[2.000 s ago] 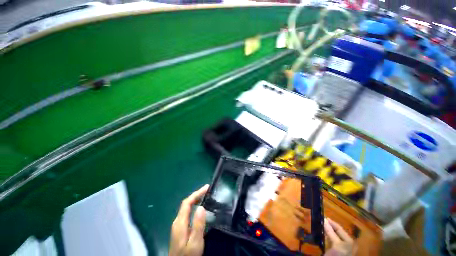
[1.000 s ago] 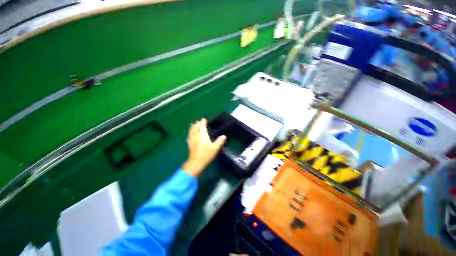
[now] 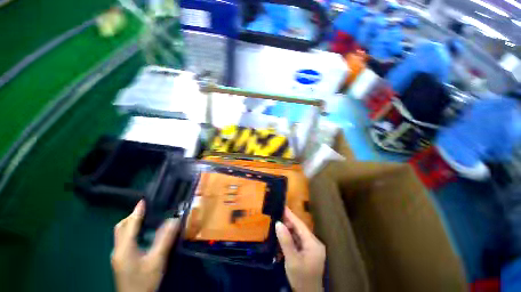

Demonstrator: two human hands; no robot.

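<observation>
A black plastic housing (image 3: pixel 274 197) is held in both hands over the orange fixture (image 3: pixel 298 182), which shows through its large window. My left hand (image 3: pixel 140 248) grips the housing's left side, with the thumb on its lower left part. My right hand (image 3: pixel 301 248) grips its right edge. The hinged fixture cover (image 3: pixel 265 96) stands open behind the fixture. The stack of housings (image 3: pixel 100 177) lies on the bench to the left, partly behind the held housing. The picture is blurred.
An open cardboard carton (image 3: pixel 394 222) stands at the right. Yellow-black hazard tape (image 3: pixel 251 141) lies behind the fixture. White sheets (image 3: pixel 157 134) and a white tray (image 3: pixel 154 91) are at the back left. The machine head (image 3: pixel 208 54) stands behind. People in blue (image 3: pixel 485 131) are at the far right.
The view has swung right, bringing the carton in. My left hand was at the stack with the bench housing beyond it; now both hands hold a housing over the fixture.
</observation>
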